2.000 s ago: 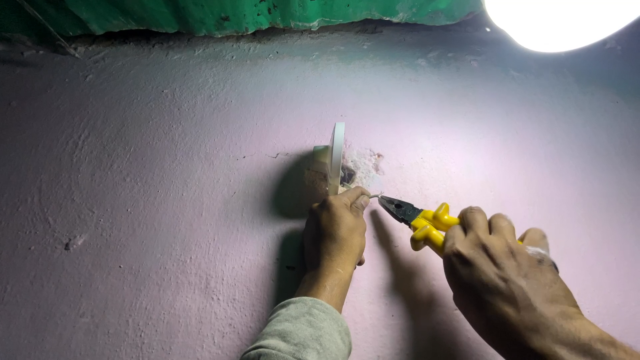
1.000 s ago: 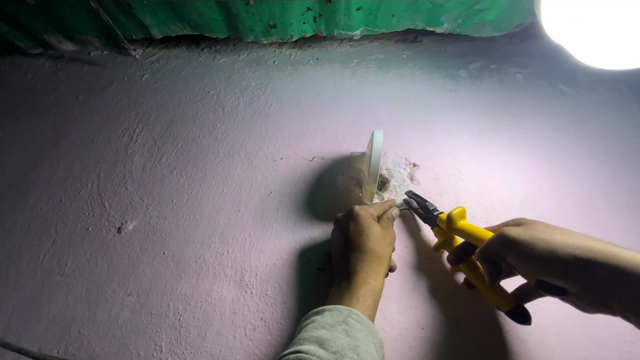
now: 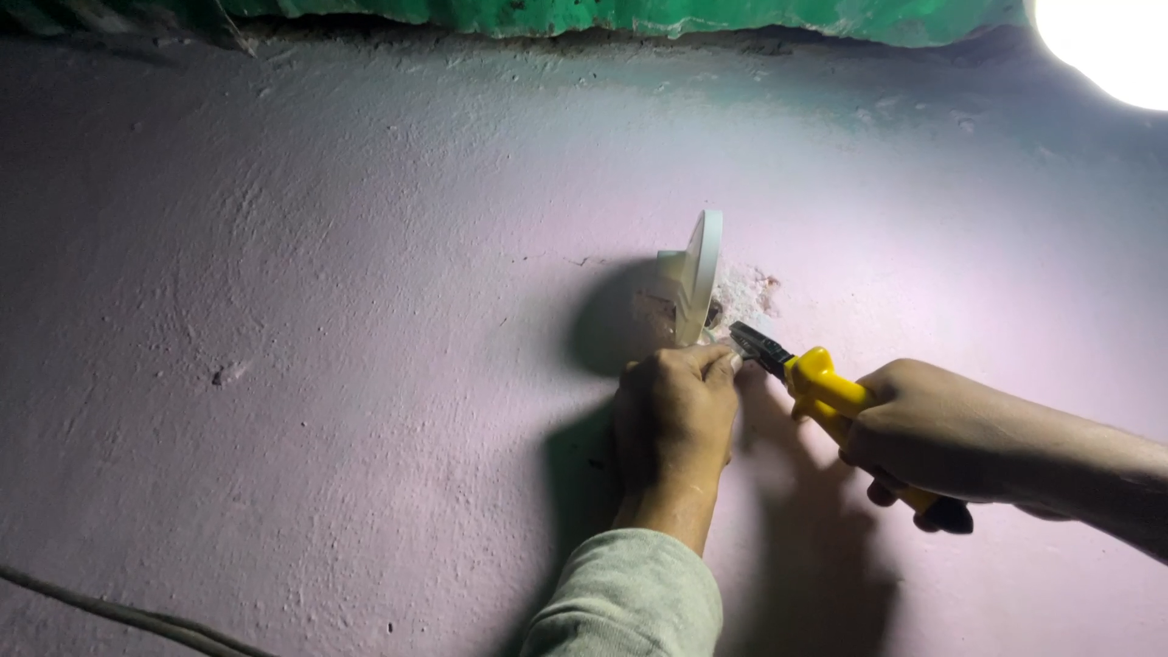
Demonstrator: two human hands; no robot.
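My left hand [image 3: 677,411], in a grey sleeve, pinches a thin wire [image 3: 741,354] between thumb and fingertips, just below a round white plastic fixture base [image 3: 701,278]. The base stands edge-on, out from the wall, beside a rough hole [image 3: 714,313] in the plaster. My right hand [image 3: 931,429] is closed around the yellow handles of combination pliers [image 3: 821,388]. The pliers' dark jaws are at the wire by my left fingertips; whether they grip it cannot be told. Part of the wire is hidden by my fingers.
The pink plastered wall [image 3: 383,365] is rough, with chipped plaster around the hole. Green corrugated sheeting [image 3: 566,14] runs along its top. A bright lamp [image 3: 1109,46] glows at the upper right. A dark cable [image 3: 119,611] crosses the lower left corner.
My right hand has changed its grip on the pliers, turning from knuckles up to a side-on hold from the right. My left hand stays by the base. The view has shifted left.
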